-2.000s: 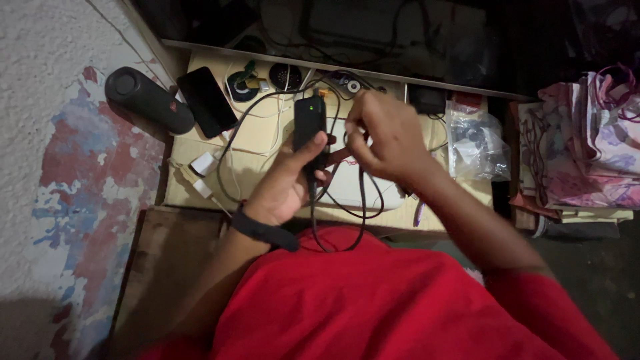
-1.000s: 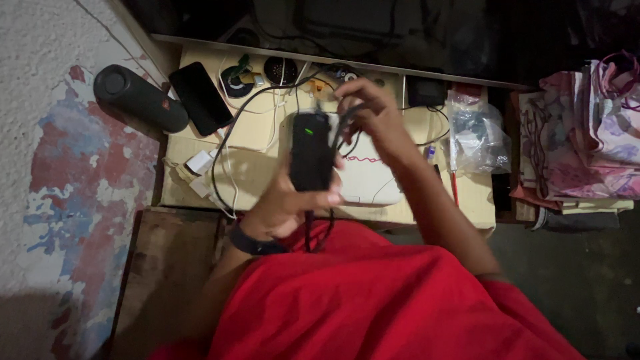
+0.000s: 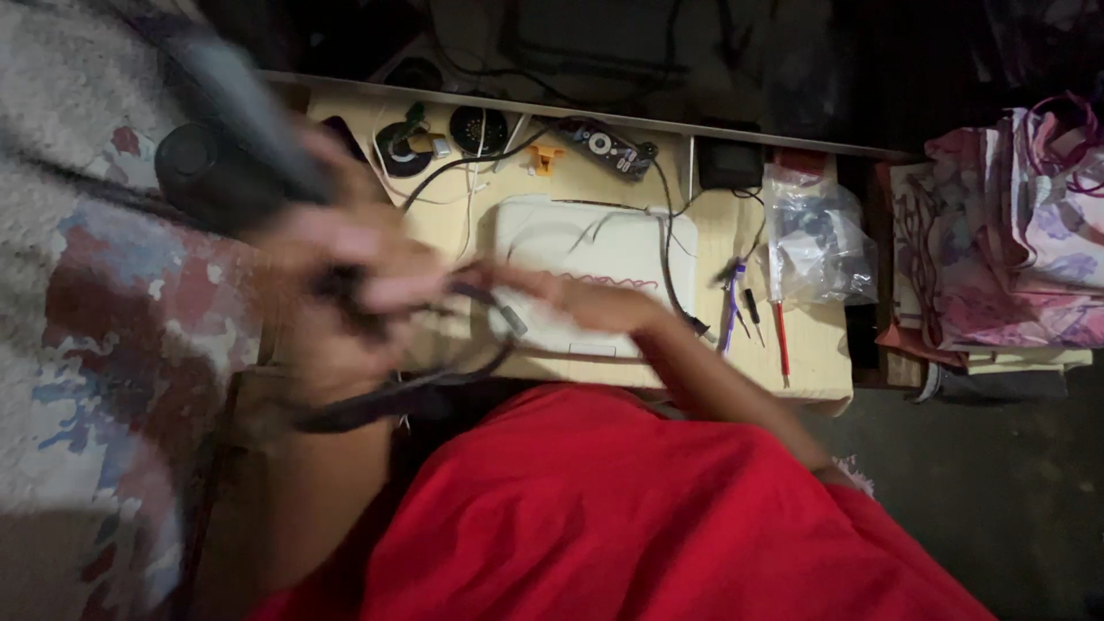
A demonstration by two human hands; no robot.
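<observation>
My left hand, blurred and raised at the left, is closed on a black power adapter, which points up and left. Black cable loops beside this hand, and a grey-tipped connector shows on it. My right hand reaches left over a white flat case towards the cable; blur hides whether its fingers hold it. Another black cable lies across the right part of the white case.
Behind are a remote control, an orange clip and a round speaker part. On the right lie a black screwdriver, a red-handled tool, a clear plastic bag and folded cloth. A cylindrical speaker stands left.
My left hand has moved left and up with the adapter. My right hand has come down and left over the white case, which is now more exposed.
</observation>
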